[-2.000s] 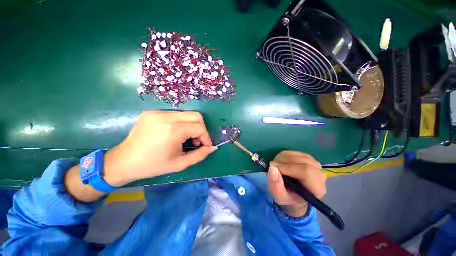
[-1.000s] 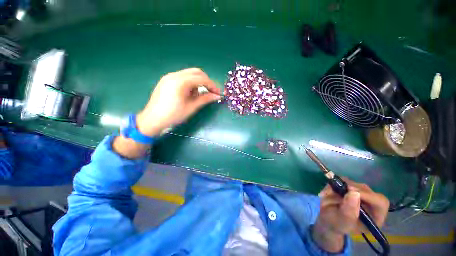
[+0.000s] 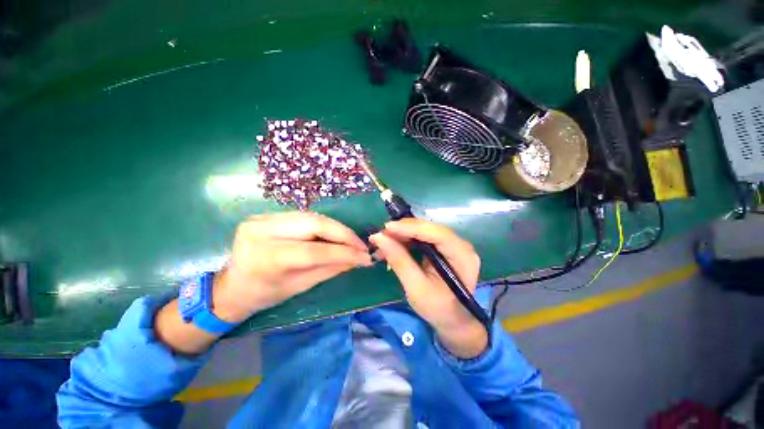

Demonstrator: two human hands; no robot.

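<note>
My left hand (image 3: 293, 255) and my right hand (image 3: 436, 272) meet near the bench's front edge. A small dark piece (image 3: 374, 248) shows between their fingertips; what it is cannot be told. My right hand also holds the black soldering iron (image 3: 444, 270), its metal tip pointing up and left to the right edge of the pile. The pile (image 3: 306, 163) of small white discs with reddish-dark leads lies on the green mat (image 3: 151, 176) beyond my hands. The solder wire and the small cluster seen earlier are not visible.
A black fan (image 3: 456, 138) with a round wire guard stands right of the pile, beside a brown tub (image 3: 565, 159) with silvery filling. Further right are a black unit (image 3: 616, 134), white tissue (image 3: 683, 57) and a grey box (image 3: 744, 130). Dark lumps (image 3: 387, 52) lie behind the fan.
My left hand has moved from the pile's left edge to the bench front. My right hand has come in from the right with the iron, and the hands now meet. The view has shifted.
</note>
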